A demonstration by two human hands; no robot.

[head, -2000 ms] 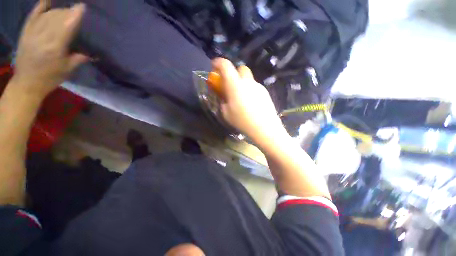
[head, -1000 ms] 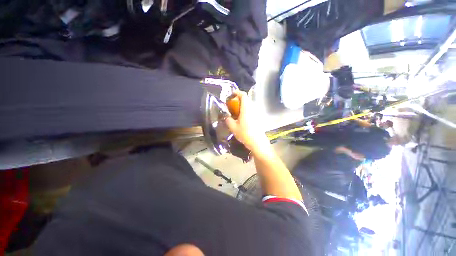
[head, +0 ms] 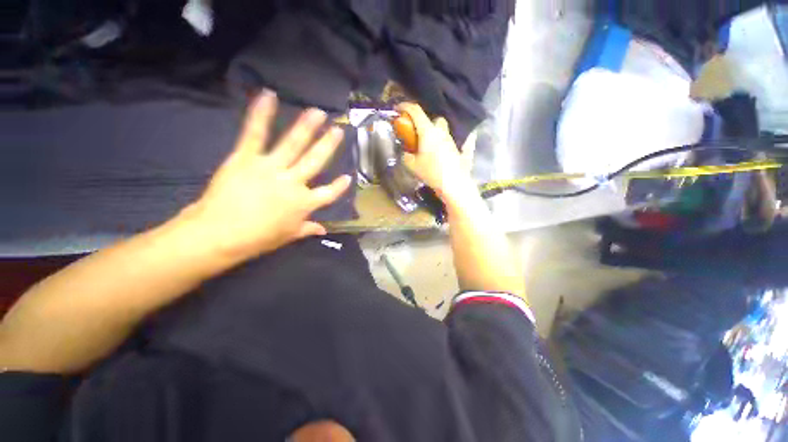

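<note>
A dark garment (head: 112,164) lies smooth and flat along the board in front of me. My left hand (head: 268,186) is over its right end, palm down with fingers spread, holding nothing. The shiny metal steam iron (head: 380,160) is just right of the garment's end, above a tan patch of the board (head: 376,205). My right hand (head: 432,155) is closed around its orange-brown handle (head: 405,132). The underside of the iron is hidden.
Crumpled dark cloth (head: 320,52) lies beyond the board. A yellow hose (head: 691,171) and black cable run right from the iron. A white rounded object (head: 622,121) with a blue part is at upper right. A person in dark clothing (head: 639,345) is at lower right.
My left hand, out of view one second ago, has come in over the garment's right end. My right hand still holds the iron at the right end. The view has shifted.
</note>
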